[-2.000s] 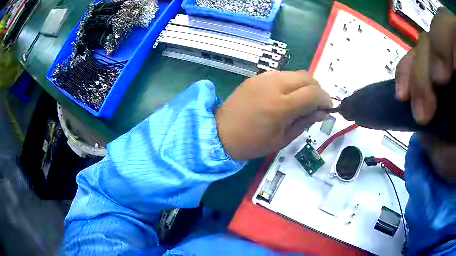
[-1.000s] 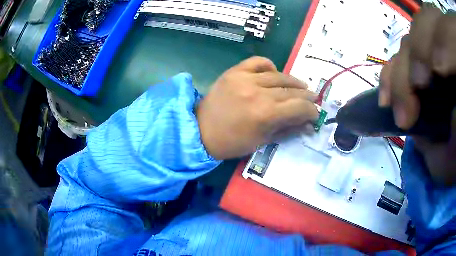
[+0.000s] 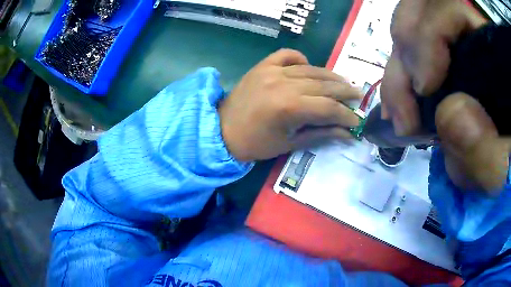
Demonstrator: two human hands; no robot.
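The white back panel [image 3: 342, 179] lies on red-orange foam [image 3: 280, 216]. A small green circuit board [image 3: 359, 126] shows partly at its corner, with a red lead [image 3: 369, 96] running to it. My left hand [image 3: 291, 109] rests over the board, its fingertips at the board's edge and covering much of it. My right hand [image 3: 431, 78] grips the black electric screwdriver [image 3: 392, 130], whose front end is at the board. The bit and any screw are hidden. The speaker [image 3: 391, 154] is partly covered by the screwdriver.
A blue bin [image 3: 103, 75] with a dark and silver pile of small parts is at the upper left. Metal strips [image 3: 230, 18] lie fanned at the top on the green mat [image 3: 196, 50]. A dark box-like object [image 3: 35, 146] is at the left, below the bench edge.
The screwdriver has moved from above the panel down to the green board. My left hand has moved from above the panel's edge onto the board. The view has shifted, so the bins sit higher.
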